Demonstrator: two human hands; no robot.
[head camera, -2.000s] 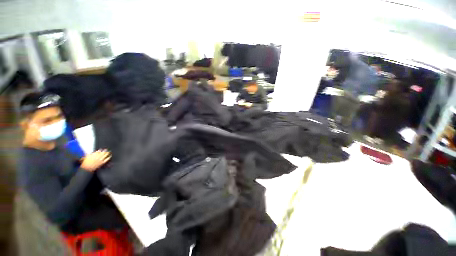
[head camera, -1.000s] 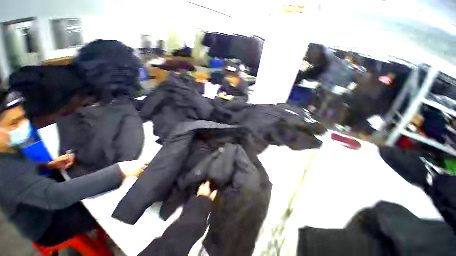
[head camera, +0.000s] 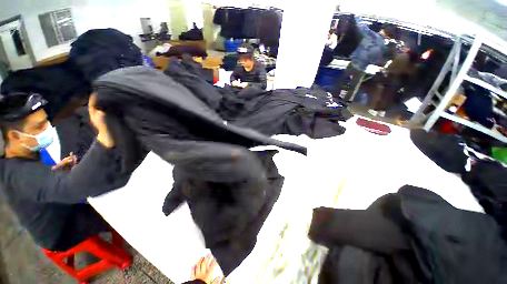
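Note:
A black coat (head camera: 222, 172) hangs in the air over the white table, blurred by motion. A seated person's raised hand holds its far left end. Its lower part hangs down near the table's front edge. My left hand (head camera: 205, 269) is low in the picture, at the table edge beside the coat's lowest part. Its fingers are apart and it shows no cloth in its grip; the wrist is cut off by the lower edge. My right hand is out of the picture.
The masked person (head camera: 41, 166) sits on a red stool (head camera: 89, 255) at the left. Dark coat piles (head camera: 283, 113) lie at the table's back. More dark garments (head camera: 411, 233) lie at the right, near a dark red oval (head camera: 373, 126). Other people are behind.
The person at the left has lifted the coat up and leftwards off the table. My left hand has come off the coat and moved down to the table edge.

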